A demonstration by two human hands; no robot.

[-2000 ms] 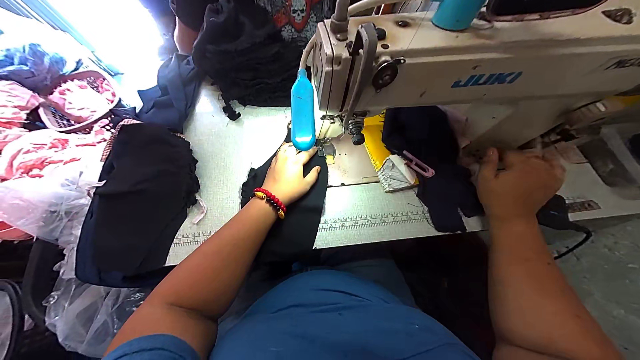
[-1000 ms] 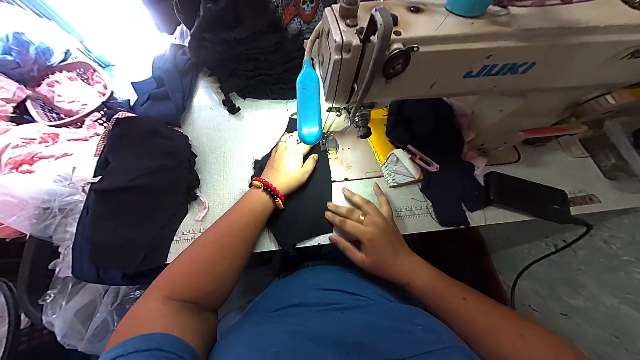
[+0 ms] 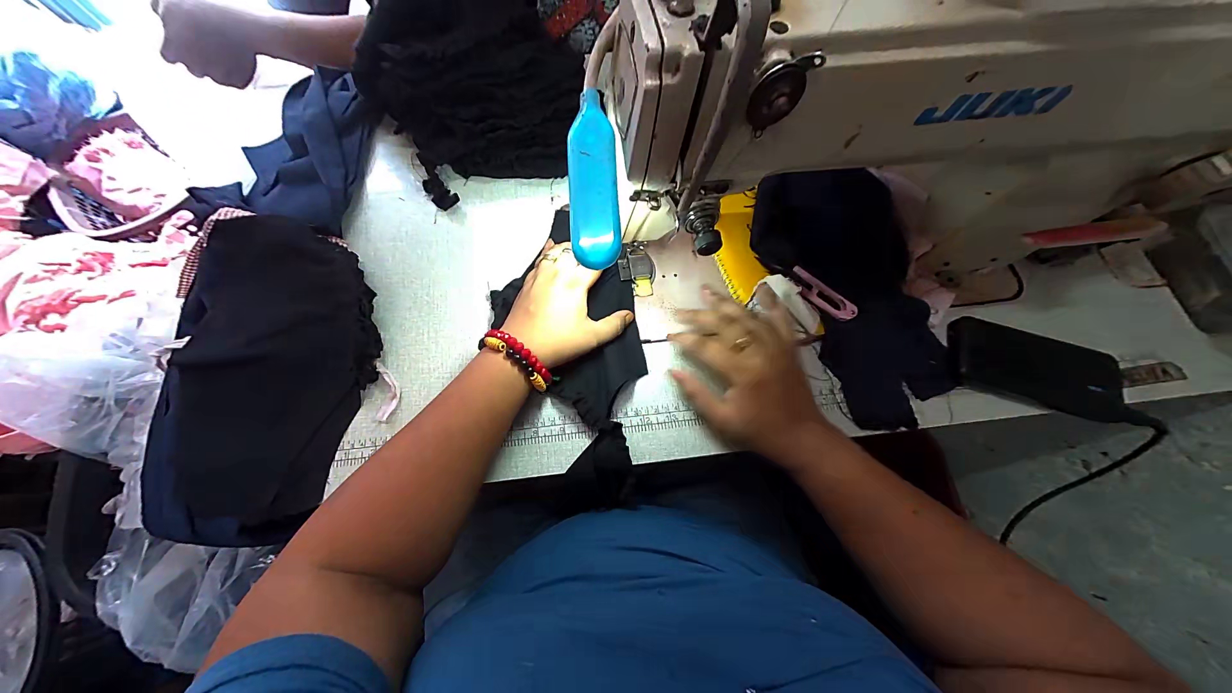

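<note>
My left hand lies flat, fingers apart, on a piece of black fabric just left of the presser foot of a Juki sewing machine. The fabric's lower end is bunched and hangs over the table's front edge. To the right of the fabric my right hand, blurred, is over the table with its fingers spread and nothing visible in it. A thin dark thing, unclear in kind, shows beside its fingertips. A blue lamp or cover hangs by the machine head, over my left fingertips.
Folded black fabric lies on the left, near pink fabric in a basket. A black ruffled pile is behind. Right of the needle are yellow fabric, a pink thread clipper or pin, navy fabric and a black corded device. Another person's hand shows upper left.
My right hand has moved left from beside the machine's base to near the black fabric. The black corded device has come into sight. Another person's hand now shows at upper left.
</note>
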